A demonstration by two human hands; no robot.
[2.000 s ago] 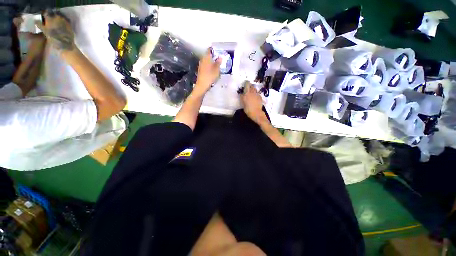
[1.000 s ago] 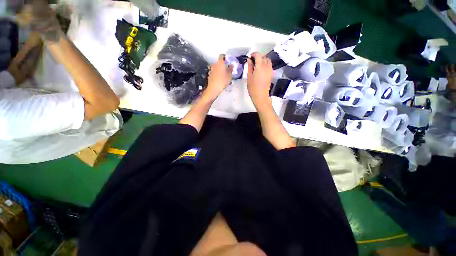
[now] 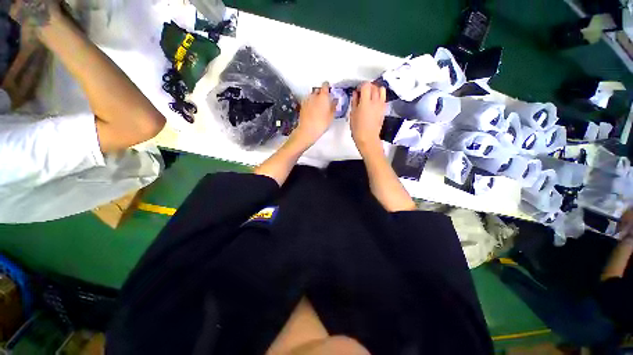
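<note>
A small pale wrapped device (image 3: 340,102) with a dark part at its right side is between my hands over the white tabletop (image 3: 316,55). My left hand (image 3: 317,114) grips its left side. My right hand (image 3: 368,114) is at its right side, fingers bent over a small dark piece; the fingers hide most of it. A clear poly bag (image 3: 250,107) with black cables inside lies just left of my left hand. A black box (image 3: 408,161) lies right of my right wrist.
Many white sleeves (image 3: 479,143) with dark centres stand at the right. A dark green bag (image 3: 189,52) and black cables (image 3: 179,97) lie at the left. A green conveyor belt (image 3: 389,24) runs beyond, carrying a black box (image 3: 475,29). A person's arm (image 3: 104,76) is at the left.
Since two seconds ago, my right hand has left the small cables and joined my left at the wrapped device. The device is off its earlier spot. A black box has appeared on the belt.
</note>
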